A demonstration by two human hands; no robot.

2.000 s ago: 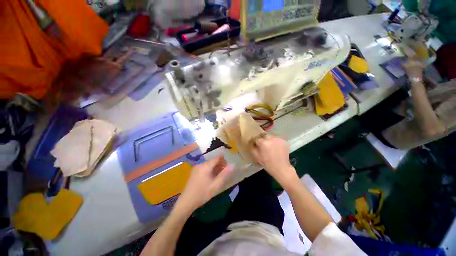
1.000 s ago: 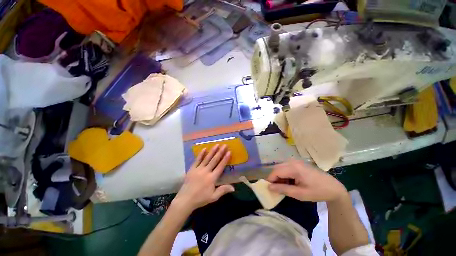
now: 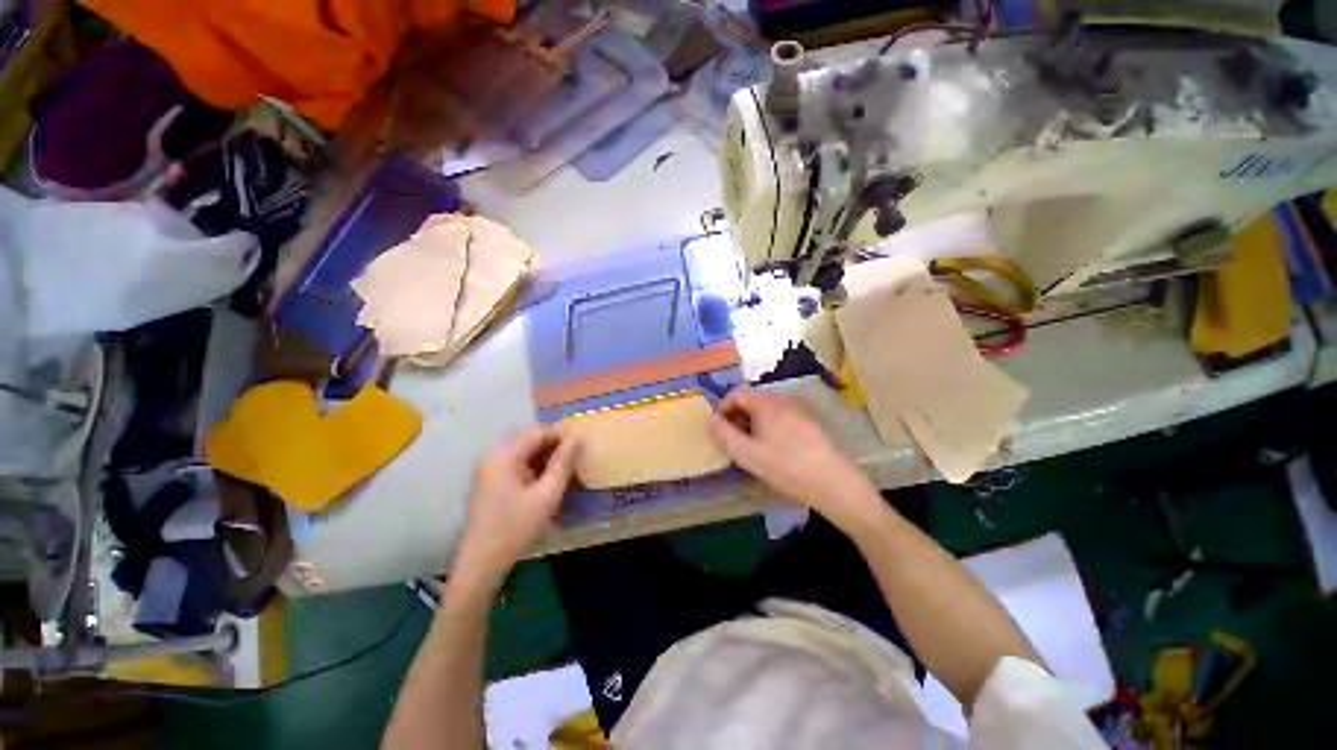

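The translucent blue template (image 3: 623, 315) lies on the table left of the needle, with an orange-brown strip across its middle. A beige fabric piece (image 3: 648, 444) lies over a yellow piece in the lower part of the template; only a thin yellow edge shows along its top. My left hand (image 3: 525, 484) pinches the beige piece's left end. My right hand (image 3: 777, 444) pinches its right end. More beige pieces (image 3: 924, 359) lie fanned right of the needle area. A beige stack (image 3: 443, 290) lies left of the template.
The sewing machine head (image 3: 1026, 161) stands behind at right. Scissors with yellow and red handles (image 3: 990, 279) lie under its arm. Loose yellow pieces (image 3: 312, 440) lie at left. Clear spare templates (image 3: 601, 95), orange cloth (image 3: 308, 52) and dark garments are behind and left.
The beige piece moved from near my lap onto the template, over the yellow piece. My left hand left the yellow piece and took the beige piece's left end; my right hand moved up and left.
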